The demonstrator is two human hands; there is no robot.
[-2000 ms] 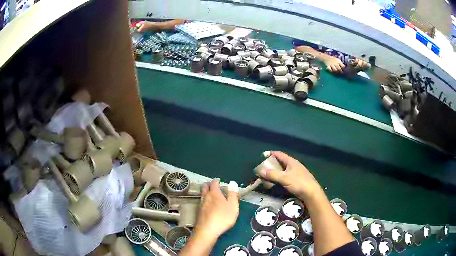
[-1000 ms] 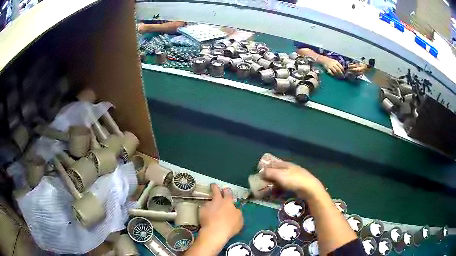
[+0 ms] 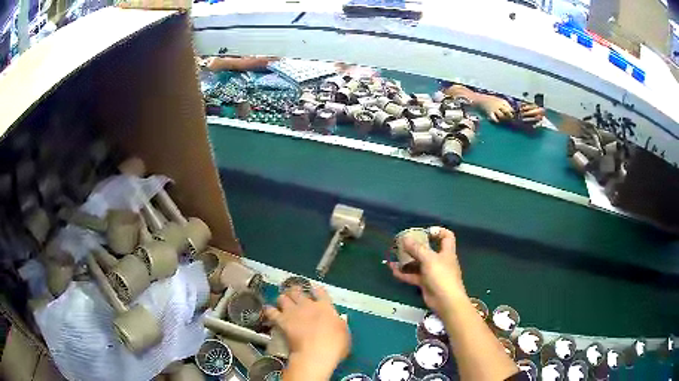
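My right hand (image 3: 435,271) holds a round taupe cup (image 3: 411,248) over the dark green conveyor belt. My left hand (image 3: 309,327) is over the handled housings at the near bench; its fingers touch a housing with a spoked grille (image 3: 296,285), and whether it grips it is hidden. A joined unit (image 3: 347,222) lies alone on the belt, its handle towards me. Round cups with white inserts (image 3: 430,355) stand in rows at the lower right. Loose handled housings (image 3: 246,308) lie left of my left hand.
A large open carton (image 3: 167,141) at left holds many handled housings and white wrapping sheet (image 3: 89,327). Across the belt, round barrels (image 3: 421,141) lie piled near small fittings (image 3: 249,100). Other people's hands (image 3: 514,111) work there. A dark brown box (image 3: 646,178) stands far right.
The joined unit now lies on the belt, released. My right hand has moved right and holds a cup. My left hand has moved a little left onto the housings. The view has tilted slightly up.
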